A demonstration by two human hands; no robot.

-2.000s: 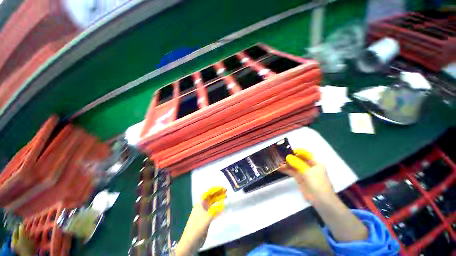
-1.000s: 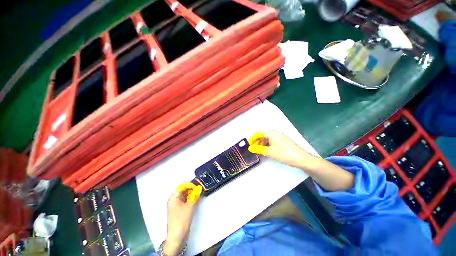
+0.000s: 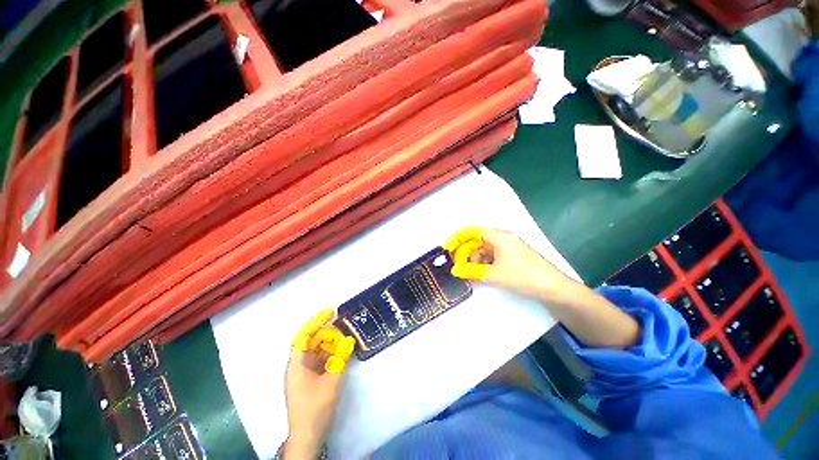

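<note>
A black phone with a dark printed film over its face (image 3: 404, 304) lies tilted across the white sheet (image 3: 422, 395). The film shows fine orange and white print and sits about edge to edge with the phone. My left hand (image 3: 321, 355), with yellow finger cots, holds the phone's left end. My right hand (image 3: 485, 259), also with yellow cots, holds its upper right corner between finger and thumb. The fingertips partly hide both ends.
A thick stack of red-orange foam trays (image 3: 296, 180) stands behind the sheet. A strip of printed films (image 3: 148, 404) lies at left. At right are white wipes (image 3: 597, 151), a metal dish (image 3: 687, 148) with items and a lower phone tray (image 3: 752, 319). Blue clothing shows at the right edge.
The loose film seen above the phone is now flat on it. Both hands stay at its ends; the left fingers have shifted slightly outward. The view has moved closer to the tray stack.
</note>
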